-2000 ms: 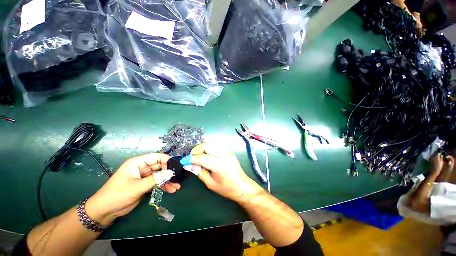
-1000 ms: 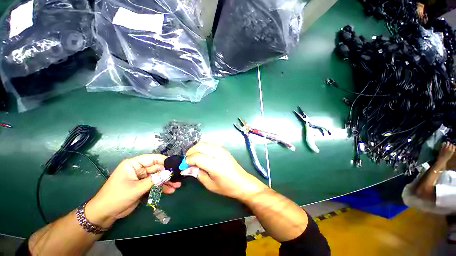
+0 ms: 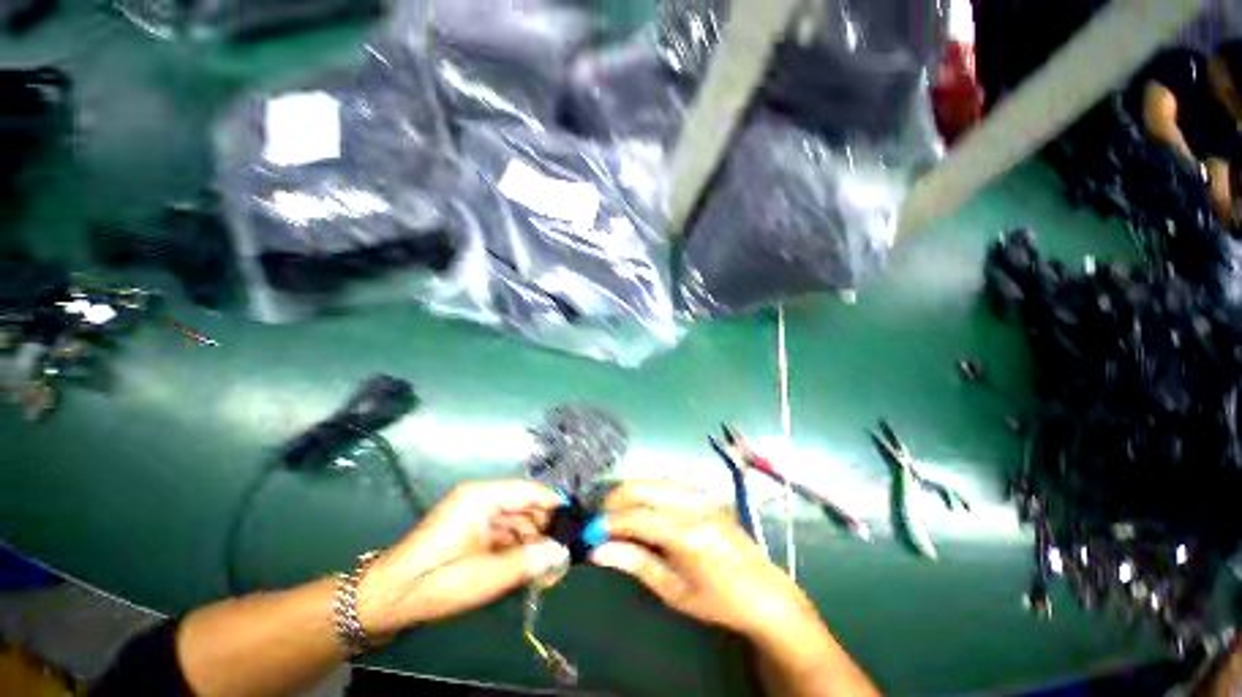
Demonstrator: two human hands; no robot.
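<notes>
A small black housing (image 3: 574, 534) sits between my two hands, mostly hidden by the fingers. My left hand (image 3: 470, 547) grips its left side, and my right hand (image 3: 681, 547) grips its right side with a blue finger cot showing. Lead wires (image 3: 534, 629) hang below the housing to a small blurred connector plug (image 3: 559, 666). The circuit board cannot be made out clearly. A bundled black cable (image 3: 357, 419) lies to the left, its lead curving towards my left hand.
A heap of small grey clips (image 3: 579, 443) lies just beyond my hands. Red-and-blue pliers (image 3: 779, 479) and green-handled pliers (image 3: 910, 493) lie right. Clear bags (image 3: 545, 259) and slanted posts (image 3: 722, 116) stand behind. Black cabled units (image 3: 1137, 409) are heaped right, wired pieces (image 3: 61, 327) left. A person's arm (image 3: 1182, 136) shows top right.
The view has shifted, so the bench things appear lower and further right, and the left pile has come into view. The housing is still held between both hands; the hanging board is less visible.
</notes>
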